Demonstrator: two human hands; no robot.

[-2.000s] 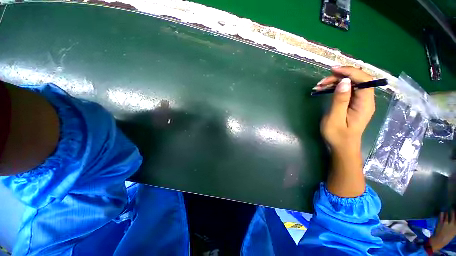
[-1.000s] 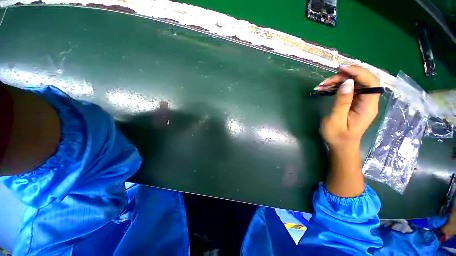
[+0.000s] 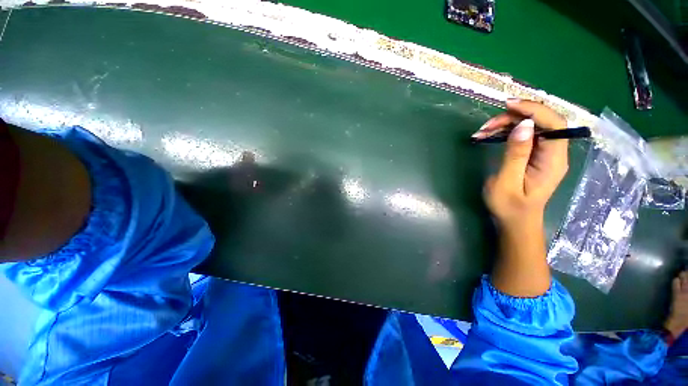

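My right hand (image 3: 530, 162) is raised over the right part of the dark green bench mat (image 3: 324, 121). It holds a thin black stick (image 3: 562, 133) between thumb and fingers. The stick lies nearly level, one end out past the fingertips to the left, the other out to the right. It touches no phone. Of my left arm, only the blue sleeve (image 3: 128, 226) and a dark piece of bare wrist or forearm show at the left edge. The left hand itself is cut off by the picture's edge.
A clear plastic bag (image 3: 598, 219) lies just right of my right hand. An open phone (image 3: 471, 13) and a second, dark one (image 3: 637, 71) lie on the green belt (image 3: 558, 53) beyond the worn white edge (image 3: 362, 47). Another person's hand (image 3: 677, 305) shows at the lower right edge.
Both phones on the belt have moved left. My right hand has shifted very slightly, with the stick still in it. The other person's hand at lower right has moved. My left sleeve has stayed still.
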